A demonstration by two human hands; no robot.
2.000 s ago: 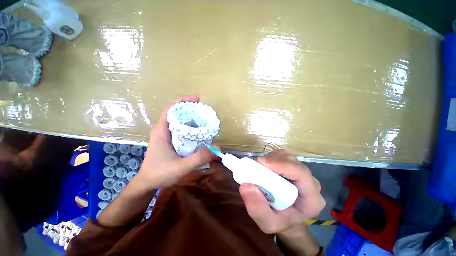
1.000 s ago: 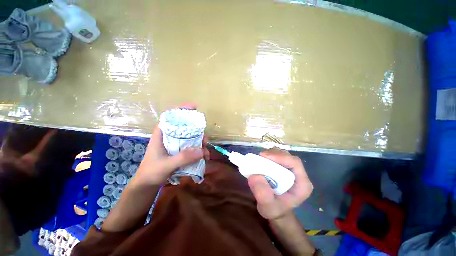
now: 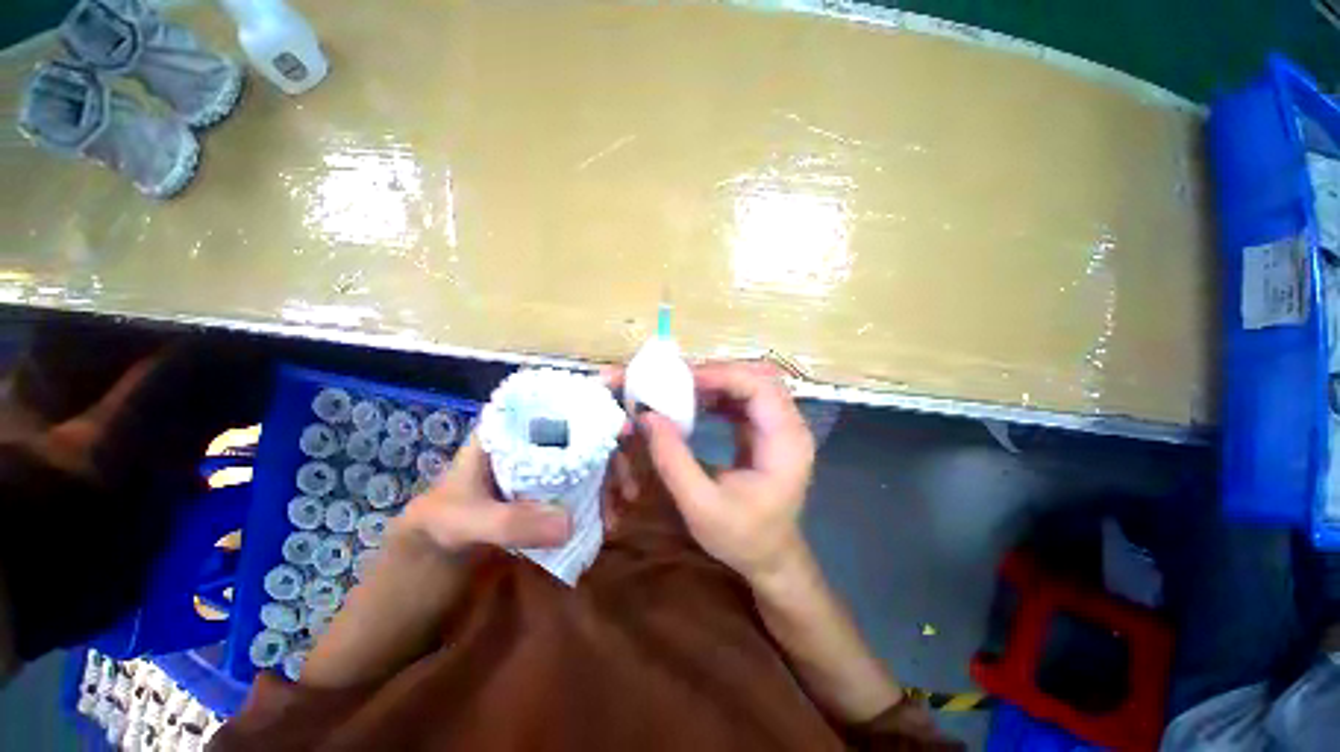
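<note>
My left hand (image 3: pixel 478 507) holds a pale grey-white gathered fabric tube (image 3: pixel 556 478) over my lap. Its ruffled ring and open end face up towards me. My right hand (image 3: pixel 742 463) holds a white glue bottle (image 3: pixel 660 385) just right of the tube. The bottle's green-blue nozzle hub points up, away from me, and is clear of the tube. Whether the bottle or right fingertips touch the tube, I cannot tell. Two grey boot-like pieces (image 3: pixel 110 132) lie at the table's far left. A second glue bottle (image 3: pixel 279 52) lies beside them.
The shiny tan table (image 3: pixel 573 221) lies in front of me. A blue crate (image 3: pixel 265 507) of round-ended pieces is at my left, with cream-white pieces (image 3: pixel 140 705) lower left. A tall blue bin (image 3: pixel 1261 309) stands at the right. A red stool (image 3: pixel 1080 639) and a person's arm (image 3: pixel 88 426) also show.
My right hand has moved the bottle left and turned its nozzle from the tube to point up and away. My left hand has lowered the tube. The view has shifted.
</note>
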